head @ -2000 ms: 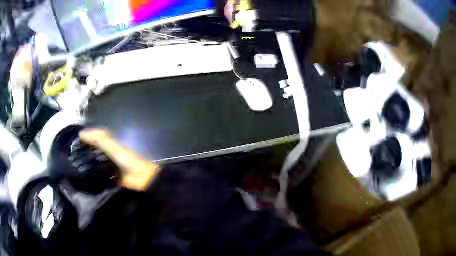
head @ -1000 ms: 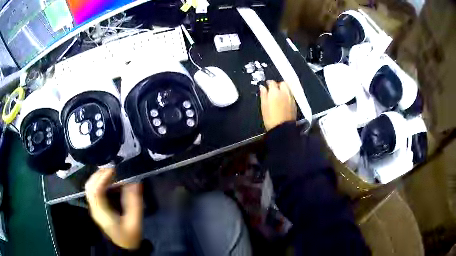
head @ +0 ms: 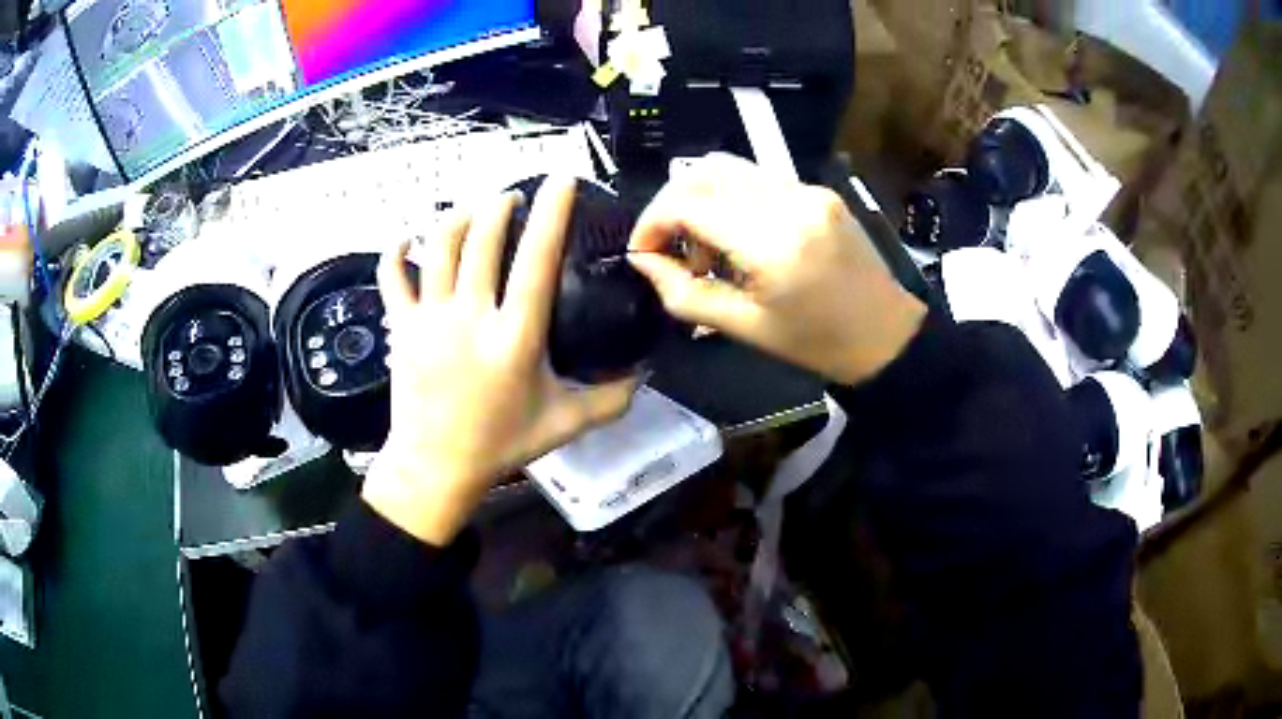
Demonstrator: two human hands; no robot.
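Note:
A PTZ camera head [head: 605,320] is turned on the desk's front edge with its plain black back to the right; its white base [head: 636,457] juts past the edge. My left hand [head: 485,330] is spread over the head and grips it. My right hand [head: 773,267] has thumb and index finger pinched together at the head's right side; any small part between them is too small to make out. Two more cameras stand at left, one [head: 208,368] with its lens ring showing, the other [head: 335,337] partly behind my left hand.
A keyboard [head: 338,183] lies behind the cameras under a monitor [head: 183,70]. A black printer-like box [head: 766,63] with a white strip [head: 761,129] stands at the back. White cameras [head: 1104,302] fill a carton at right. Yellow coil [head: 103,275] lies at left.
My left hand has moved from below the desk edge onto the rightmost camera, which is now turned. My right hand has moved from the small pale parts up to the camera head.

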